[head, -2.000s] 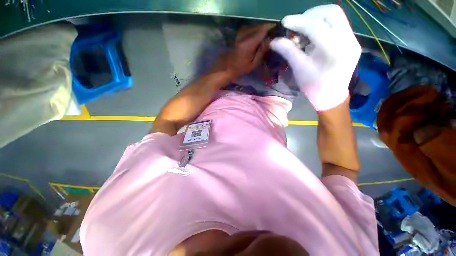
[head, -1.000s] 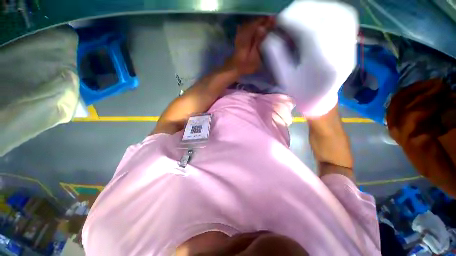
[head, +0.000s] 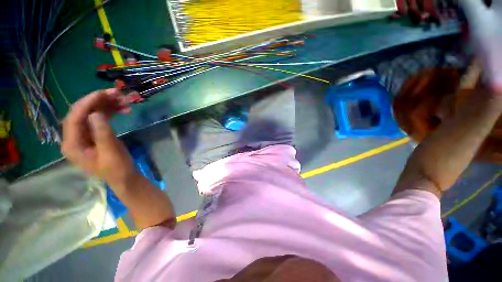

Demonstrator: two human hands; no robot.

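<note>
My bare left hand [head: 93,135] is at the left over the bench edge, fingers curled but apart, with no object visible between them. Its fingertips are beside the red-and-black connectors [head: 132,98] of a pile of partly wired harnesses. The pile's multicoloured wires [head: 203,63] point right across the green bench [head: 192,99]. My right hand [head: 487,47], in a white glove, is blurred and cut off by the upper right edge. It is near dark red pieces [head: 424,12] at the far right of the bench; its fingers and any hold are unclear.
A white tray [head: 177,27] with yellow wires [head: 236,19] is at the bench's far side. Loose wire strands [head: 33,93] lie at the left. Blue stools [head: 366,107] stand below the bench. A person in orange-brown [head: 421,99] is at the right, pale cloth [head: 49,215] at the left.
My hands were together at the bench edge and have moved apart, left hand to the left, right hand to the far right. The view has shifted, showing more of the bench.
</note>
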